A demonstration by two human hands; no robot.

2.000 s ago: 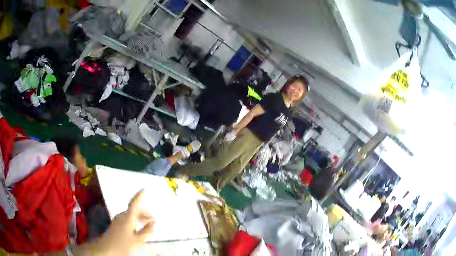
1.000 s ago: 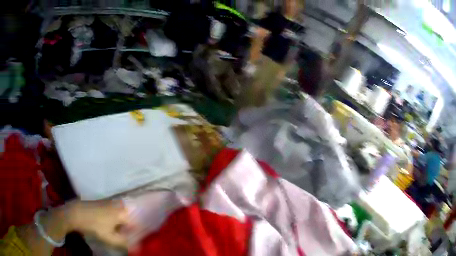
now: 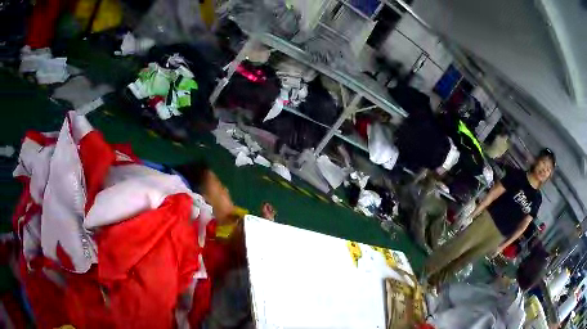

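Observation:
A large heap of shiny red cloth with a pale pinkish-white side [image 3: 138, 257] fills the lower left, left of the table. Its folds hang loosely and hide what is under them. The white side board of the sewing table [image 3: 315, 276] lies at bottom centre, cut off by the lower edge. Neither my left hand nor my right hand can be made out. A small yellow patch at the bottom left edge is too cut off to name.
Brown tape [image 3: 402, 299] and yellow labels [image 3: 355, 252] mark the board's far side. Grey fabric [image 3: 479, 305] lies beyond. A person [image 3: 499, 215] stands at the right. Another person's partly hidden skin [image 3: 217, 196] shows behind the heap. Scraps lie under a rack table [image 3: 335, 74].
The view has swung left and up from the table. The bare hand and the red and pale cloth on the table have left the picture; the left heap now shows larger.

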